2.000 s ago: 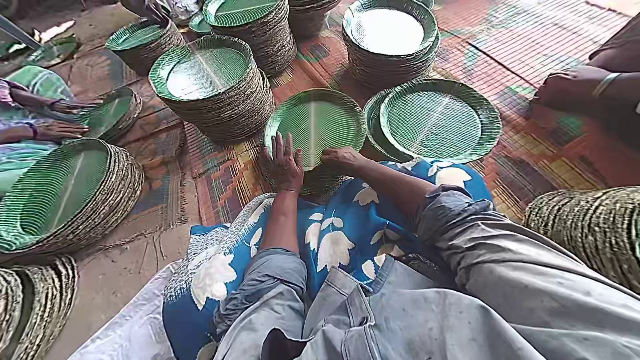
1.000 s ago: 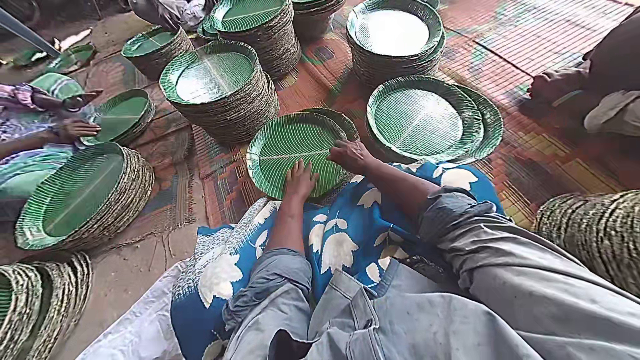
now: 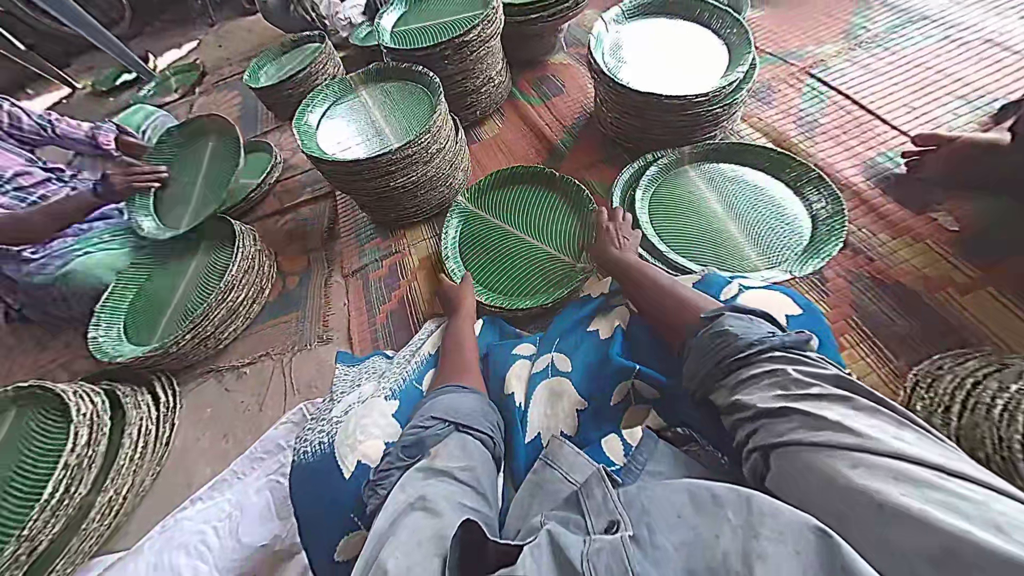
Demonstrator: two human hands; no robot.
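Observation:
A round green plate with a leaf-vein pattern (image 3: 524,240) is in front of my knees, its near edge by the blue floral cloth (image 3: 552,392). My left hand (image 3: 458,298) grips its lower left rim, thumb on top and fingers hidden beneath. On the right rim my right hand (image 3: 614,238) has hold too, its fingertips partly hidden. Just right of that hand, larger green plates (image 3: 736,212) lie overlapped on the mat. Whether more plates lie directly under the one in my hands cannot be told.
Tall plate stacks (image 3: 384,144) stand ahead on the patterned mat (image 3: 400,280), another (image 3: 672,88) behind the larger plates. More stacks (image 3: 184,288) lean at the left, where a co-worker's hands hold a plate (image 3: 192,176). Another person's hand (image 3: 956,156) is at the far right, above a stack (image 3: 972,408).
My left hand has moved from the plate's face to its left rim, and my right hand to its right rim. The co-worker at left has lifted a plate.

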